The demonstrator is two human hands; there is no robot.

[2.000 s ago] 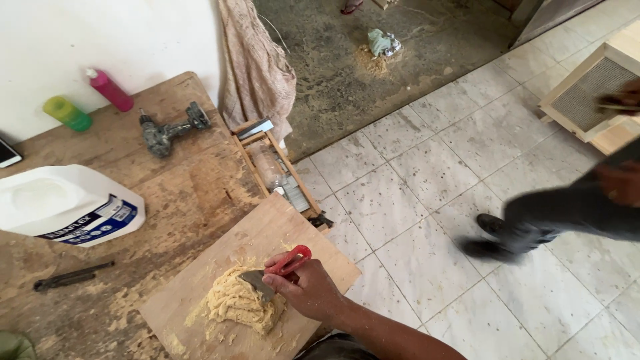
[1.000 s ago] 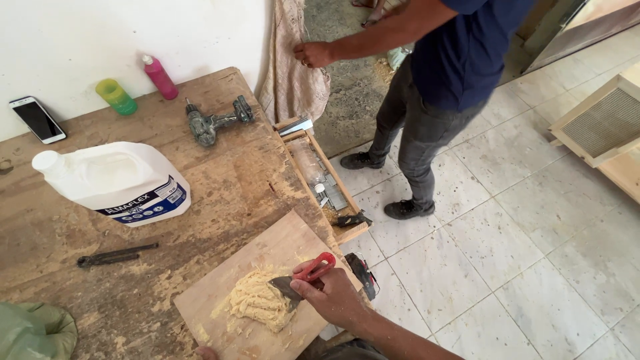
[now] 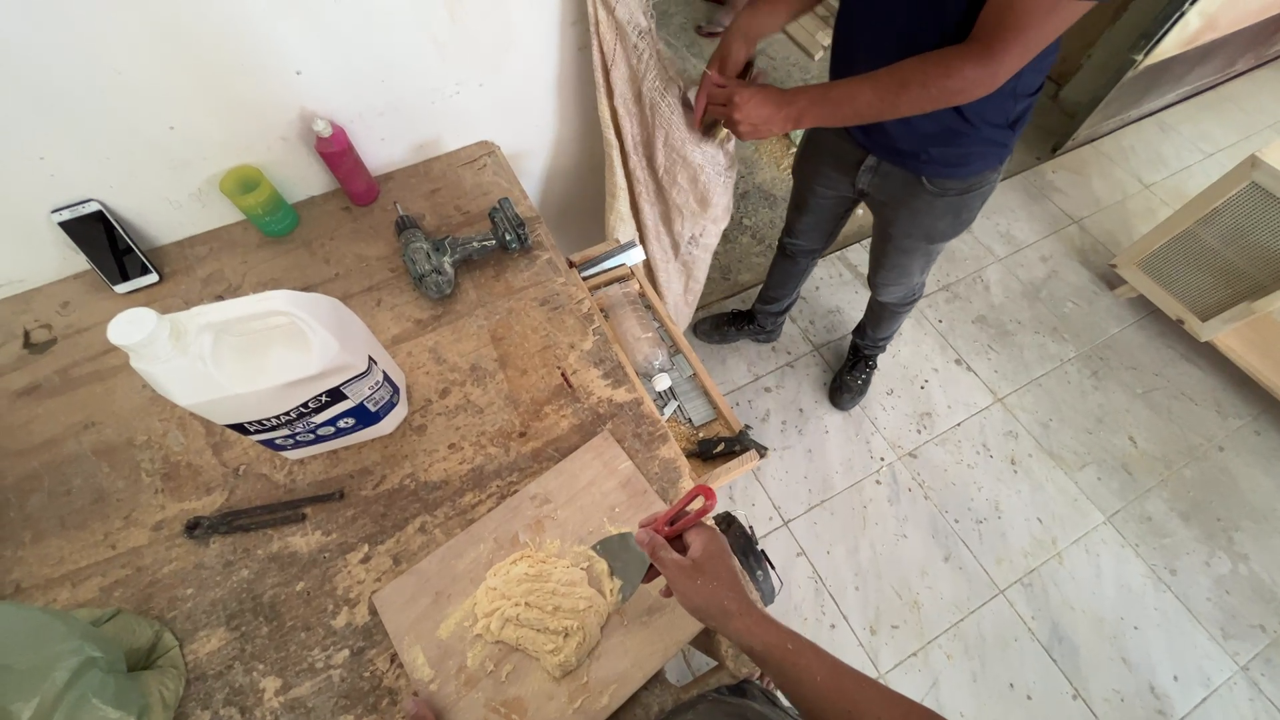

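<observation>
My right hand (image 3: 697, 572) holds the red handle of a putty knife (image 3: 625, 562), its metal blade against the right side of a mound of yellowish filler paste (image 3: 548, 608). The paste lies on a thin wooden board (image 3: 610, 480) set at an angle on the worn workbench's near right edge. Of my left hand (image 3: 421, 708) only a fingertip shows, at the board's lower left edge; its grip is hidden. Left of the board lie dark metal pincers (image 3: 262, 514). A white glue jug (image 3: 270, 370) stands behind them.
On the wooden workbench (image 3: 480, 350) are a cordless drill (image 3: 450, 245), a pink bottle (image 3: 346, 165), a green-yellow cup (image 3: 259, 202), a smartphone (image 3: 105, 246) and green cloth or plastic (image 3: 80, 660). An open drawer (image 3: 690, 360) juts out right. Beyond, a co-worker (image 3: 900, 150) stands by a hanging cloth (image 3: 660, 150).
The co-worker, at the far right two seconds ago, now stands by the hanging cloth with both hands together. My right hand stays at the paste with the putty knife.
</observation>
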